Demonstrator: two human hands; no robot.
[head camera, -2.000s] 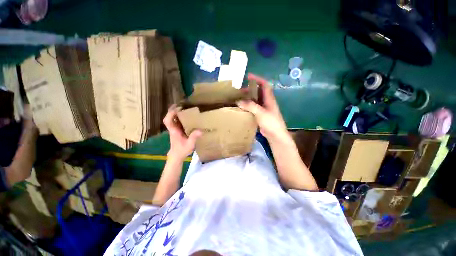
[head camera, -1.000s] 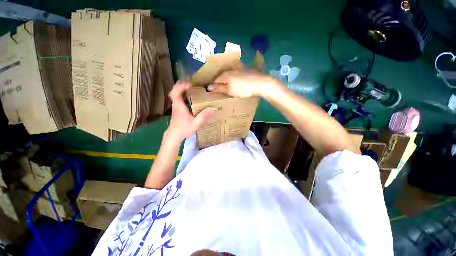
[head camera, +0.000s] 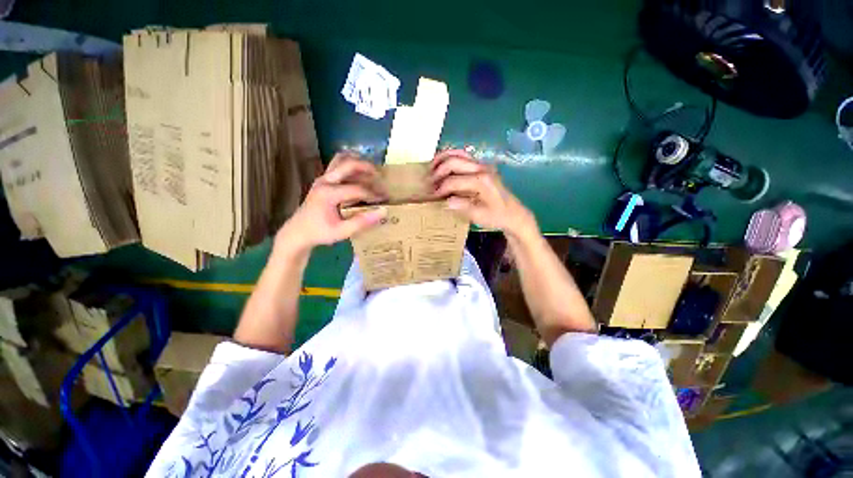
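A small brown carton (head camera: 410, 245) with dark print stands upright against the wearer's front at the bench edge. My left hand (head camera: 341, 201) holds its upper left corner, thumb on the near face. My right hand (head camera: 472, 191) holds its upper right side, fingers bent over the top. A brown flap shows between the hands; the inside of the carton is hidden. Just beyond it lie a pale strip (head camera: 419, 121) and white printed slips (head camera: 370, 87) on the bench.
Stacks of flat carton blanks (head camera: 187, 140) stand at left. A fan blade (head camera: 537, 129), dark pad (head camera: 485, 79), motor unit (head camera: 711, 168), black ribbed housing (head camera: 739, 47) and pink striped part (head camera: 776, 228) lie to the right. Parts cartons (head camera: 650, 291) are below the bench edge; a blue trolley (head camera: 70, 392) is lower left.
My right hand has drawn back from across the carton's top to its right side. Both hands are now bent over the top edges, and the carton's raised flaps are lower.
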